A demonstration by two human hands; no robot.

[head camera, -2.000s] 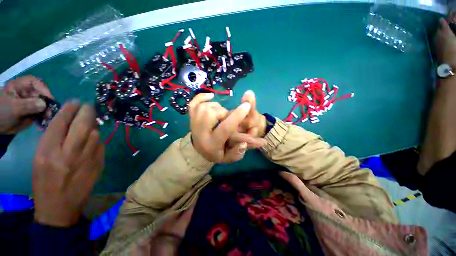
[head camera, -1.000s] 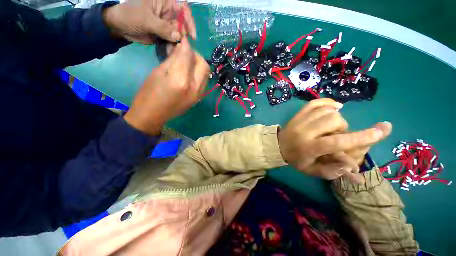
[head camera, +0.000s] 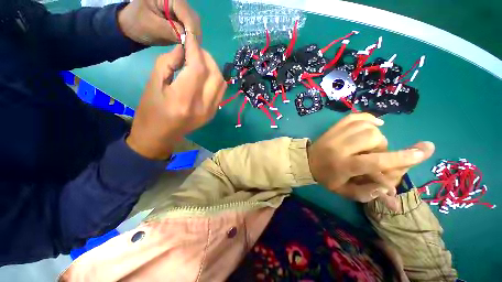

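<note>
My left hand (head camera: 349, 157), bare in a tan sleeve, is curled against my right hand at the bench edge. My right hand (head camera: 388, 193) is mostly hidden behind it, and a finger points to the right. No part shows in either hand. Above them lies a pile of black circuit boards (head camera: 256, 91) with red cables attached. A silver disc (head camera: 330, 85) with a centre hole lies on the pile, beside a small ring-shaped board (head camera: 300, 106). A loose pile of red cables (head camera: 456, 184) with white plugs lies to the right.
At the left, another person's hands (head camera: 179, 102) in dark sleeves hold a red cable (head camera: 173, 21) over the bench. A clear ridged tray (head camera: 261, 21) lies behind the boards, near the white edge strip (head camera: 402, 22). Blue bins (head camera: 99, 98) show below the bench.
The view has swung left, so the piles and my hands appear further right. My hands stay together. The other person's hands now show with a red cable.
</note>
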